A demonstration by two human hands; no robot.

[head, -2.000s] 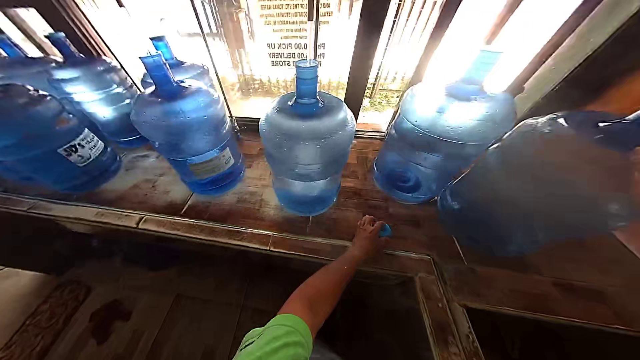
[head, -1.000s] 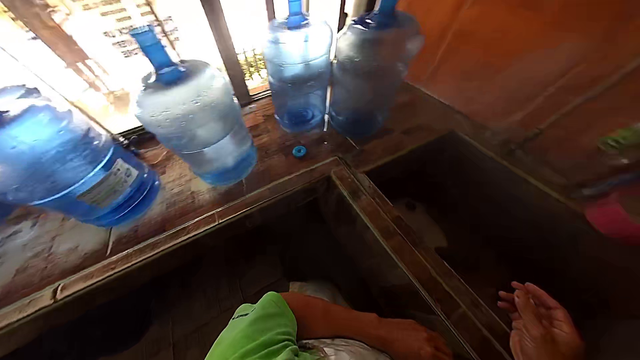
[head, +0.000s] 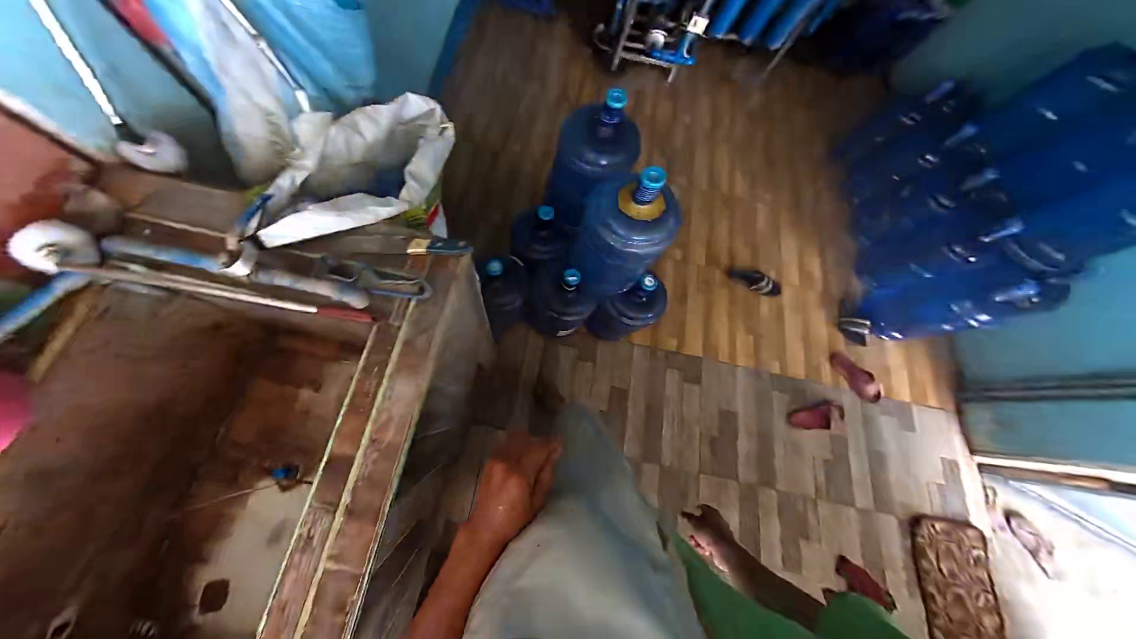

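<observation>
My left hand (head: 519,479) is beside the grey trouser leg (head: 590,532) at the lower middle, back up with curled fingers; its palm is hidden. My right hand (head: 710,532), blurred, hangs over the tiled floor right of the trousers, fingers somewhat spread, with no object visible in it. Ahead on the floor stands a group of blue water jugs; a large jug (head: 626,235) with a light blue cap is nearest in front, and another large jug (head: 595,146) stands behind it. Smaller dark jugs (head: 561,297) stand around them.
A tiled basin ledge (head: 382,417) runs along the left, holding a paint brush (head: 439,246), long-handled tools and a white sack (head: 390,151). Many blue jugs (head: 985,213) are stacked at right. Slippers (head: 815,415), a brown mat (head: 958,577) and a hand truck (head: 652,44) are on the floor.
The view has swung far away from the window ledge with its jugs. Two seconds ago a hand was at a blue cap there; one second ago that cap lay on the ledge, away from both hands.
</observation>
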